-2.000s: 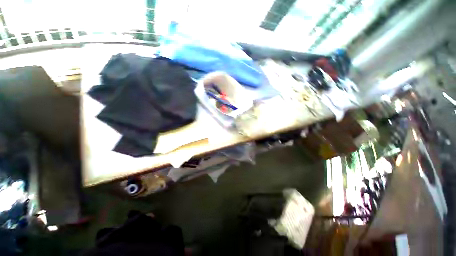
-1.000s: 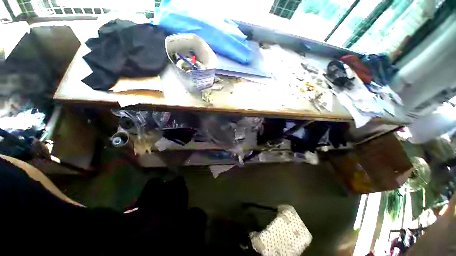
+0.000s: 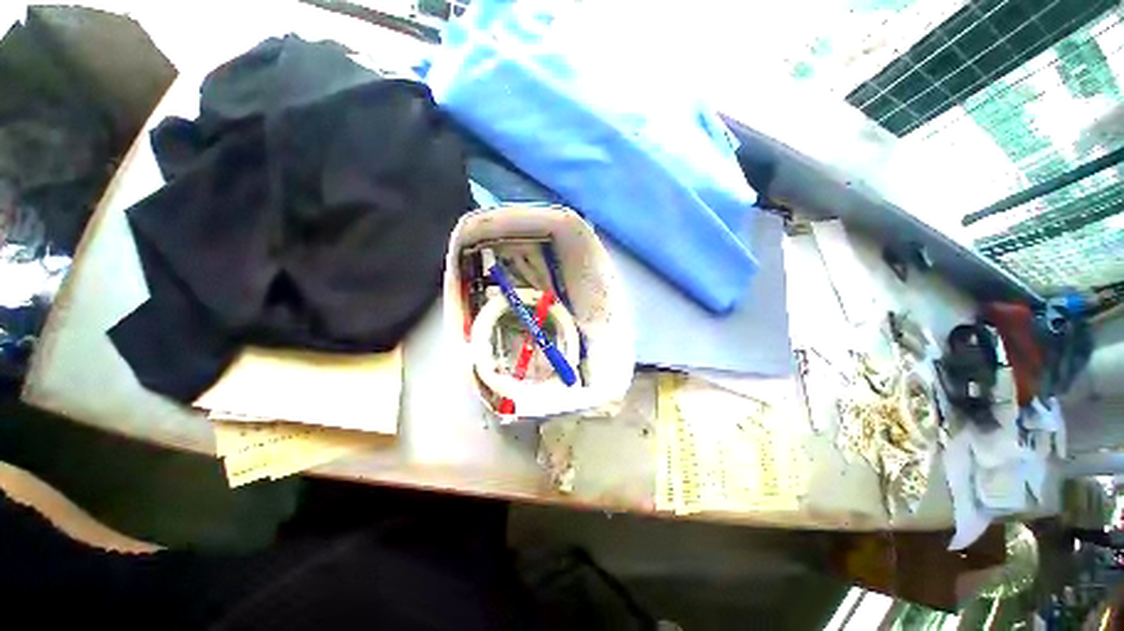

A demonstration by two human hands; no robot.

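No hand shows clearly; only a bare strip of arm (image 3: pixel 74 518) enters at the lower left edge, above dark clothing. Nearest in front is a pale open container (image 3: pixel 592 259) on the side bench. It holds a blue pen (image 3: pixel 533 323), red-handled or red stick-like items and a cream ring of tape (image 3: pixel 489 358). A crumpled heap of black fabric (image 3: pixel 333 210) lies left of the container. Folded blue material (image 3: pixel 604 173) lies behind it.
Yellowish paper sheets (image 3: pixel 314 394) lie at the front edge of the bench (image 3: pixel 444 456). More printed yellow paper (image 3: pixel 727 450) lies right of the container. Tangled trimmings (image 3: pixel 881 419) and a black item (image 3: pixel 971 370) are farther right. A brown box (image 3: pixel 912 567) stands below.
The view has moved closer to the bench and the container, which now appears larger and is seen from above. The shelf below the bench has mostly left the view.
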